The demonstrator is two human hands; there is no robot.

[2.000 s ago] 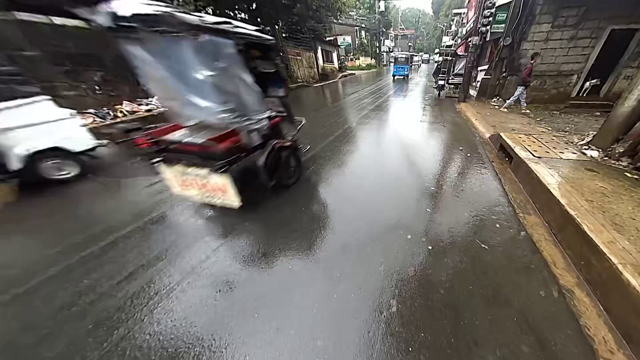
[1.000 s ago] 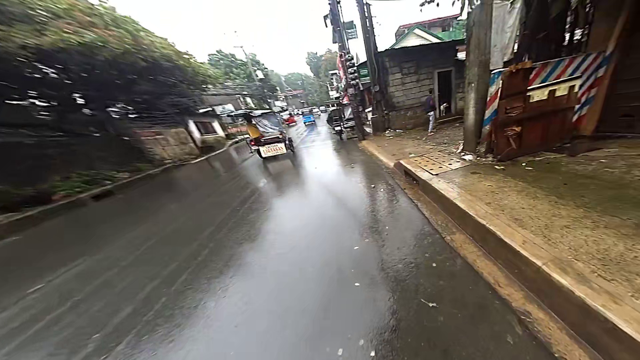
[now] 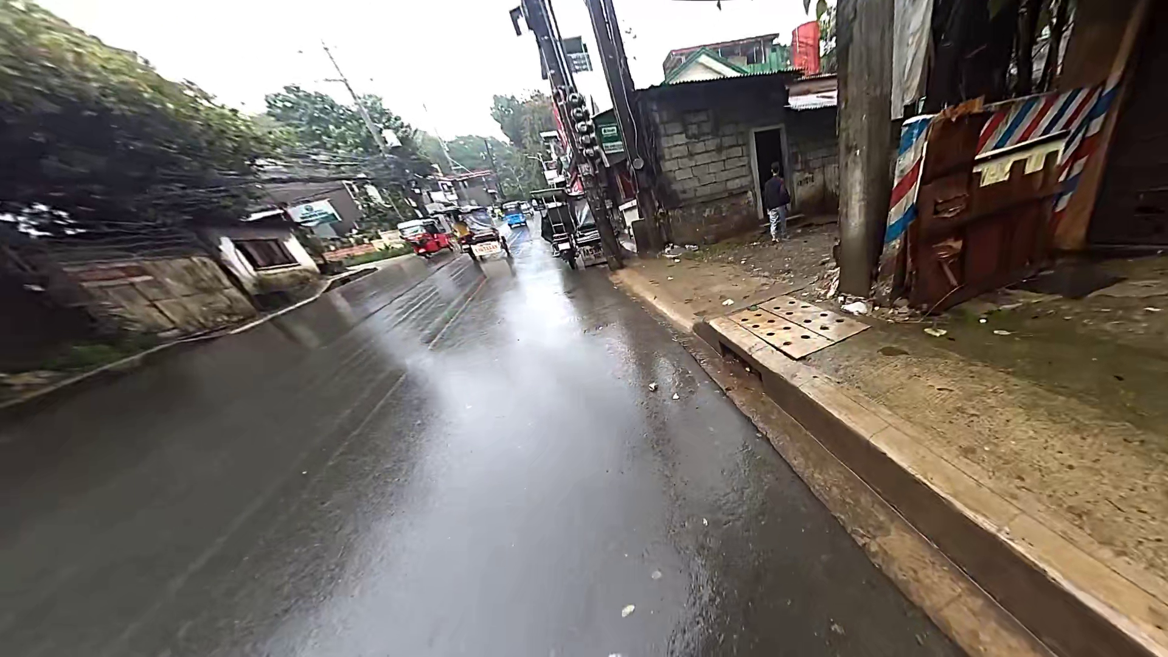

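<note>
Neither my left hand nor my right hand shows in the head view. A wet asphalt road [image 3: 511, 474] fills the lower middle and left, shiny with reflected sky. Along its right side runs a raised concrete curb [image 3: 876, 429]. Perforated drain covers [image 3: 789, 326] are set into the sidewalk beside that curb. Farther up the road is a tricycle with a sidecar [image 3: 484, 239], with a red vehicle [image 3: 424, 236] to its left and a blue vehicle [image 3: 514, 215] beyond it.
A dark tricycle [image 3: 570, 228] stands at the right roadside by leaning utility poles [image 3: 579, 128]. A person [image 3: 776, 203] is near the doorway of a block building [image 3: 698, 155]. A thick pole [image 3: 864, 155] and a rusty metal gate [image 3: 981, 210] border the sidewalk. A low wall [image 3: 160, 292] lies left.
The tricycle that was close on the left two seconds ago is now far up the road. The white vehicle at the left edge has left the view. The view has turned and tilted.
</note>
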